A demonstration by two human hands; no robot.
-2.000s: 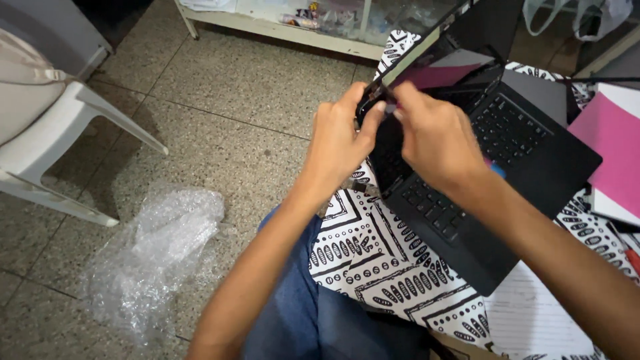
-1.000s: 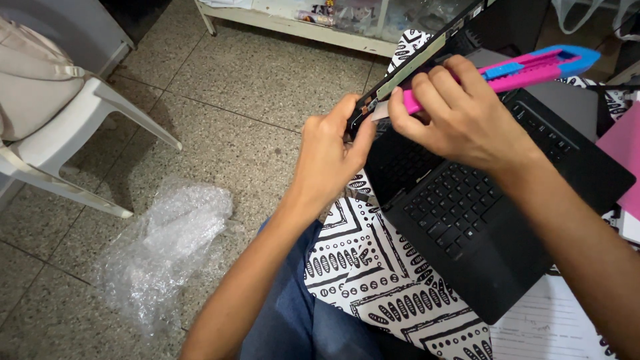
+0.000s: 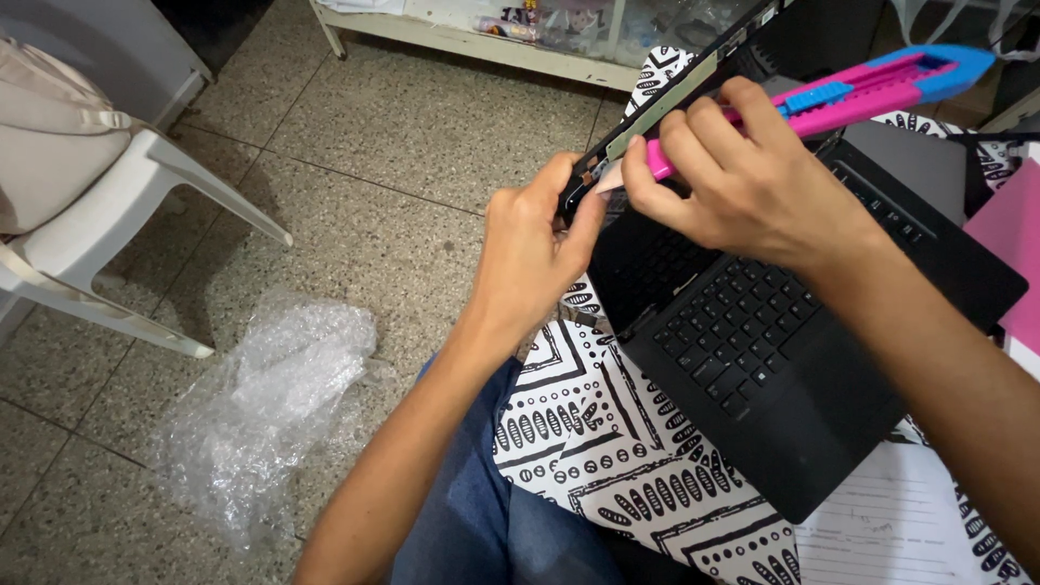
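Observation:
A black laptop (image 3: 756, 357) lies open at an angle on a black-and-white patterned cloth (image 3: 601, 439). Along the near edge of its raised lid, a screen assembly (image 3: 662, 110) shows a pale metal strip and bare parts. My left hand (image 3: 540, 244) pinches the lid's lower left corner between thumb and fingers. In my right hand (image 3: 731, 171) is a pink and blue snap-off utility knife (image 3: 861, 89), its front end pointing at that same corner beside my left thumb. The blade tip is partly hidden there.
Clear bubble wrap (image 3: 284, 406) lies on the speckled tile floor at left, near a white plastic chair (image 3: 106, 219) holding a beige backpack (image 3: 57, 138). A cream shelf unit (image 3: 487, 53) stands behind. Written paper (image 3: 881, 520) and a pink sheet (image 3: 1007, 236) lie at right.
Two seconds ago my right hand was at the lid corner with the knife mostly hidden; since then the hand has turned and the knife's handle shows, pointing to the upper right. My left hand stays on the corner.

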